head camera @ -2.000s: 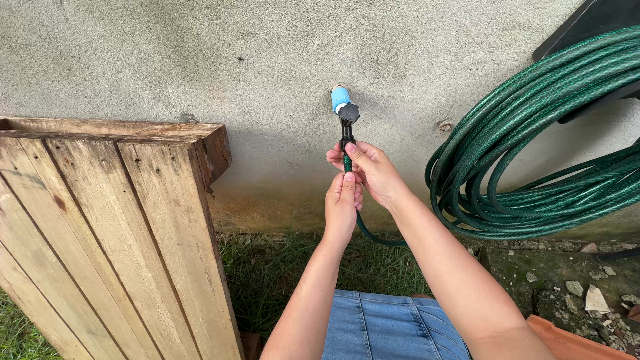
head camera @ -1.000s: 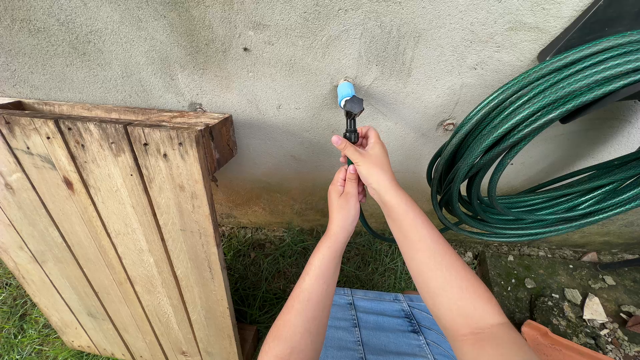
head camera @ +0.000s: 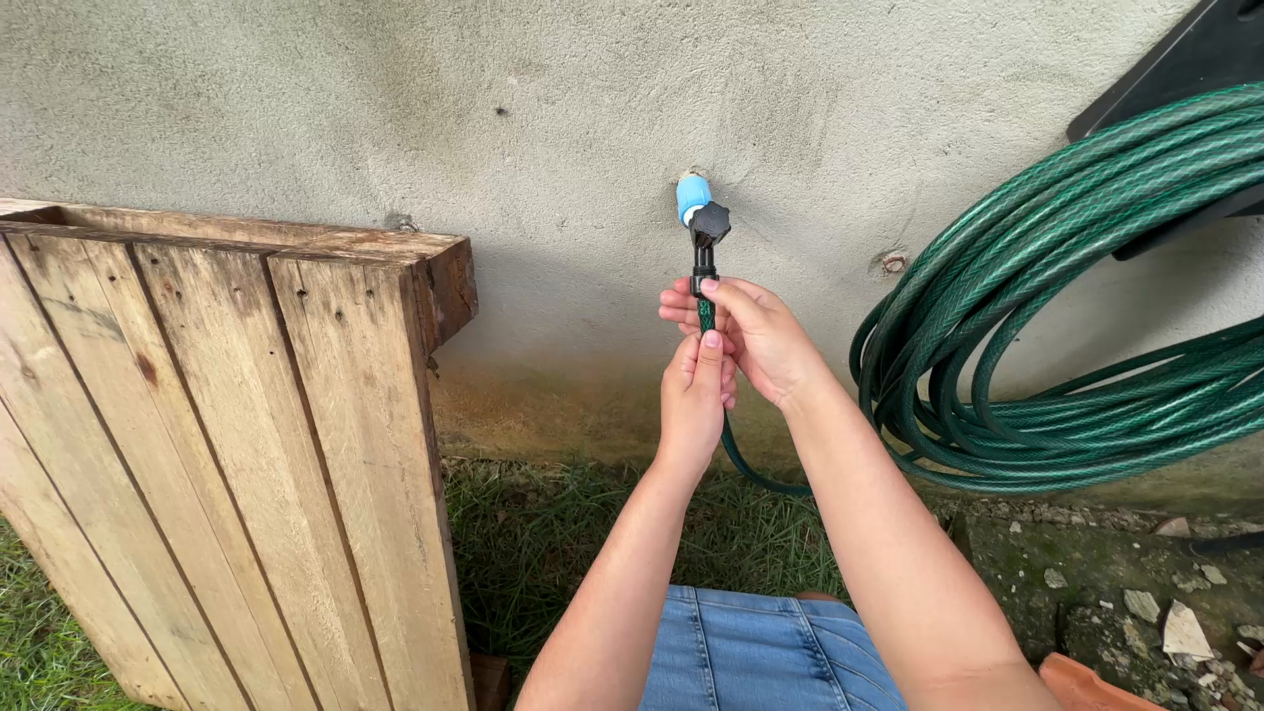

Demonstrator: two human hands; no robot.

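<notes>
A black plastic tap [head camera: 709,225] sticks out of the wall on a light blue pipe fitting [head camera: 693,194]. Under its spout is a black hose nut [head camera: 703,285], with the end of a green garden hose [head camera: 705,314] below it. My right hand [head camera: 755,331] has its thumb and fingers around the nut, the thumb at its right side. Just beneath, my left hand [head camera: 696,390] grips the hose, thumb pointing up. The hose leaves below my hands and curves right. Whether it is fully seated in the nut cannot be seen.
A coil of green hose [head camera: 987,434] hangs on a black holder [head camera: 1165,69] at the right. To the left, a wooden pallet [head camera: 227,434] stands near the rough plaster wall [head camera: 573,128]. Grass [head camera: 553,553] lies below; broken stones [head camera: 1185,632] and an orange clay piece [head camera: 1081,683] are at lower right.
The fingers of my right hand have shifted around the nut and are more spread than one second ago. My left hand has stayed on the hose.
</notes>
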